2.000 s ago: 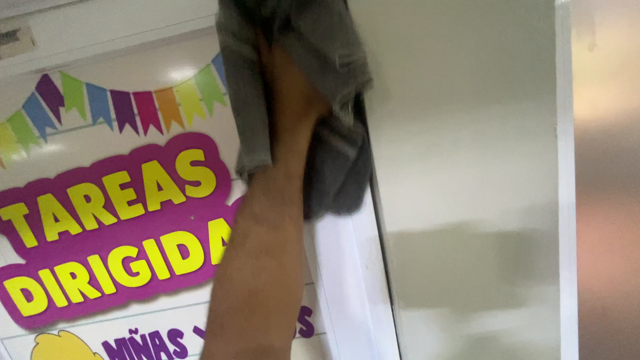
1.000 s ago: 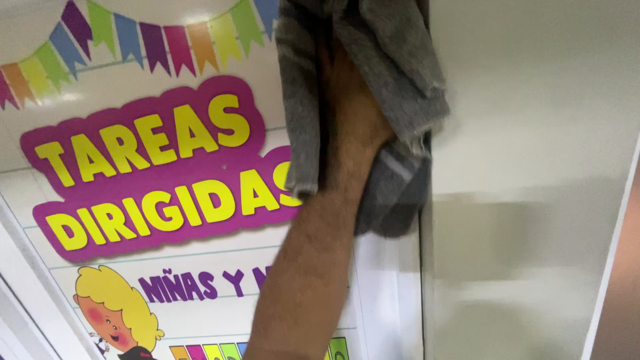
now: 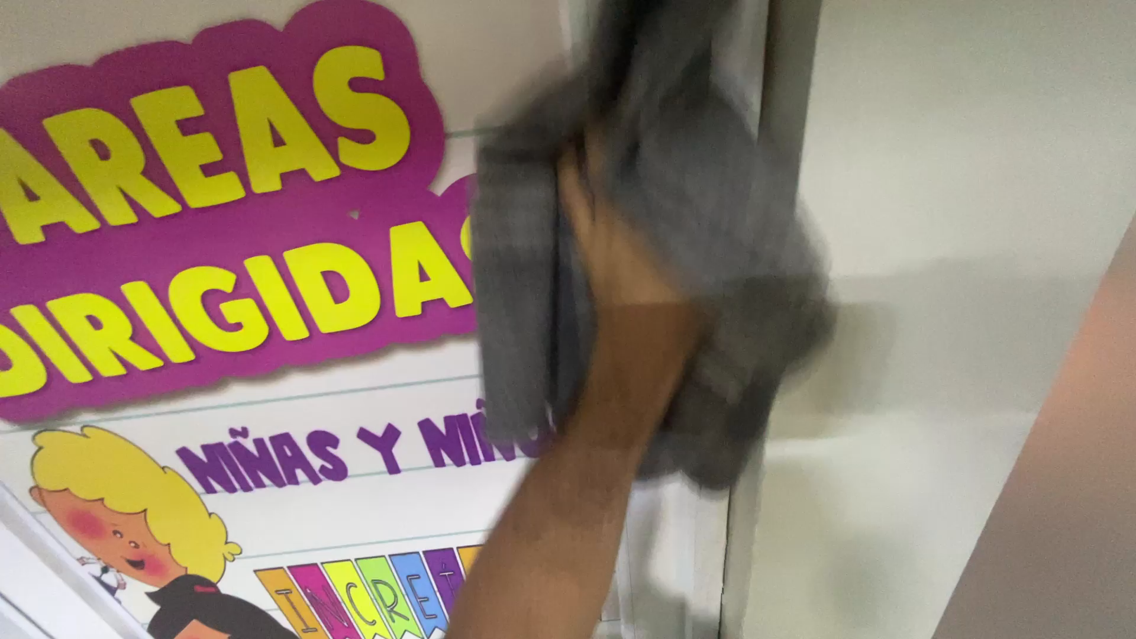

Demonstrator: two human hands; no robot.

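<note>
Raised in front of me, my right hand presses or holds a grey cloth against the right edge of a printed poster panel. Motion blurs both the hand and the cloth. Folds of the cloth hang on either side of the wrist and hide most of the fingers; one digit, seemingly the thumb, shows at the left. The cloth overlaps the ends of the purple and yellow lettering and the white frame strip beside the poster. My left hand is out of view.
A pale, smooth panel or wall with a faint shadow stands to the right of the frame. Beyond it, a blurred brownish-pink surface fills the lower right corner. Another white frame edge crosses the lower left.
My right hand and the cloth have moved down along the poster's right edge, from beside the upper lettering to the smaller purple words. The view has shifted down and closer.
</note>
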